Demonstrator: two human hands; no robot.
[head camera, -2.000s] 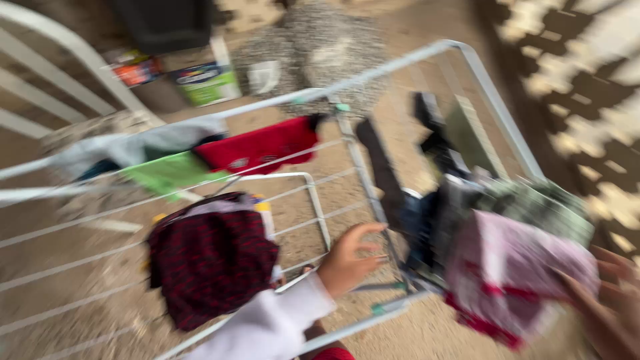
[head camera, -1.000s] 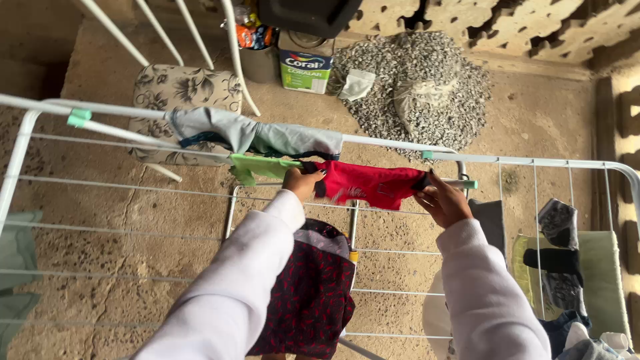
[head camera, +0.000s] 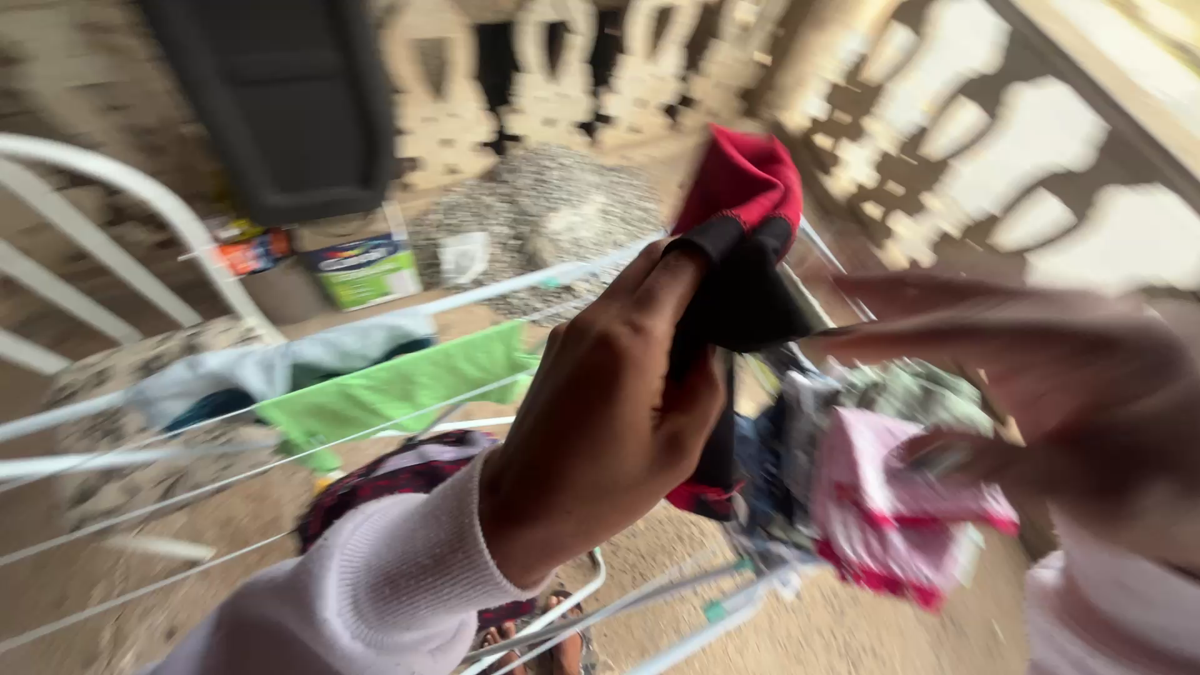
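Observation:
My left hand (head camera: 609, 403) grips a red and black garment (head camera: 741, 244) by its black part, held up off the drying rack. The red end stands above my fingers and more cloth hangs below them. My right hand (head camera: 1041, 375), blurred, is just right of the garment with its fingers spread; whether it touches the black cloth I cannot tell. Beneath it, a pink garment with red trim (head camera: 881, 469) lies over the rack's right part. A light green garment (head camera: 403, 384) and a pale grey-blue garment (head camera: 291, 361) hang on the rack's left part.
The white wire rack (head camera: 375, 319) spans the view. A dark patterned garment (head camera: 403, 469) is below its wires. Behind are a white chair (head camera: 169, 206), a green and white paint container (head camera: 366, 272), a gravel heap (head camera: 553, 206) and a dark bin (head camera: 291, 103). A perforated balustrade (head camera: 966, 141) borders the right.
The red garment, stretched between both hands over the rack one second ago, is now lifted and bunched in my left hand. My right hand has come off its end. The view has turned strongly right.

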